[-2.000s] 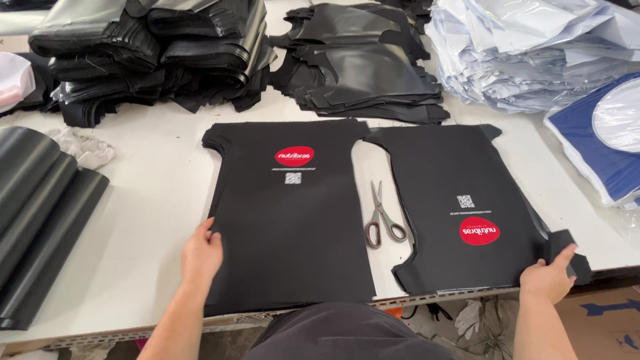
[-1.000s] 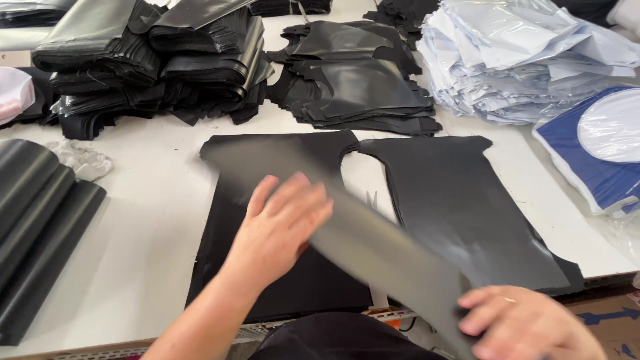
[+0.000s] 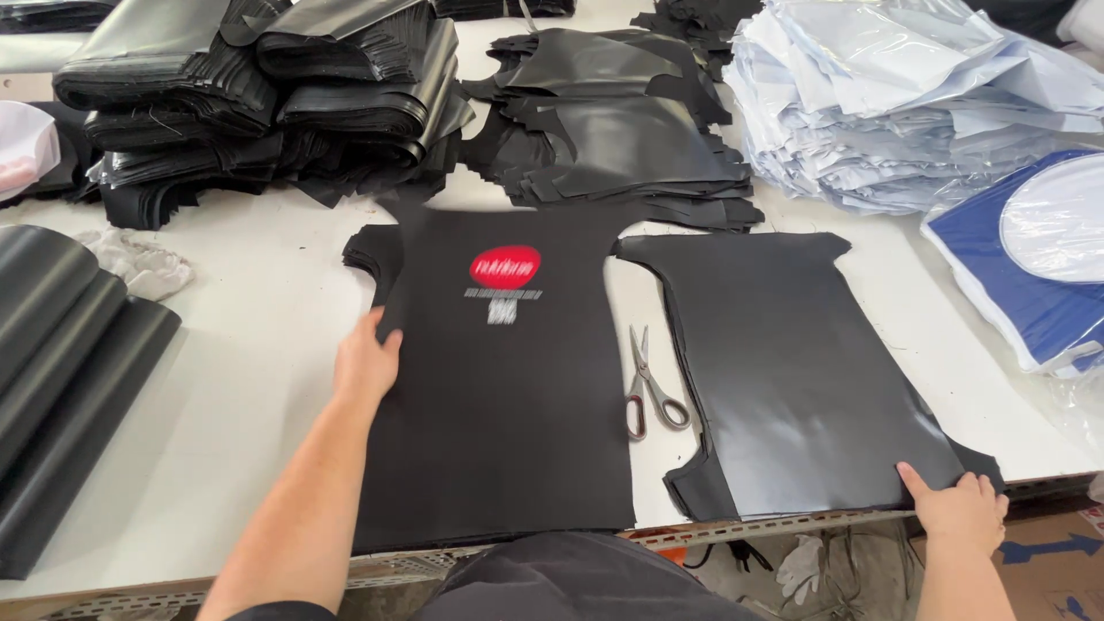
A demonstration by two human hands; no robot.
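My left hand (image 3: 369, 355) grips the left edge of a black cut panel with a red oval print (image 3: 509, 388), which lies on a stack of like panels, slightly blurred. At the lower right, my right hand (image 3: 959, 507) rests on the corner of a plain, shiny black panel (image 3: 802, 371), thumb on top and fingers at the edge; whether it pinches the sheet is unclear. Between the two stacks lie scissors (image 3: 645, 373) with dark handles, blades slightly apart and pointing away from me.
Folded black material (image 3: 362, 103) and cut black pieces (image 3: 612, 147) lie at the back. White pieces in clear plastic (image 3: 888, 112) stand back right, with a bagged blue-and-white item (image 3: 1000, 259) below. Black rolls (image 3: 78, 371) lie left. The white table's front edge (image 3: 776, 524) is near my body.
One second ago a blurred panel was between my hands above the stacks; now a printed panel lies on the left stack. My left hand has moved left, my right hand right. The scissors are in full view again.
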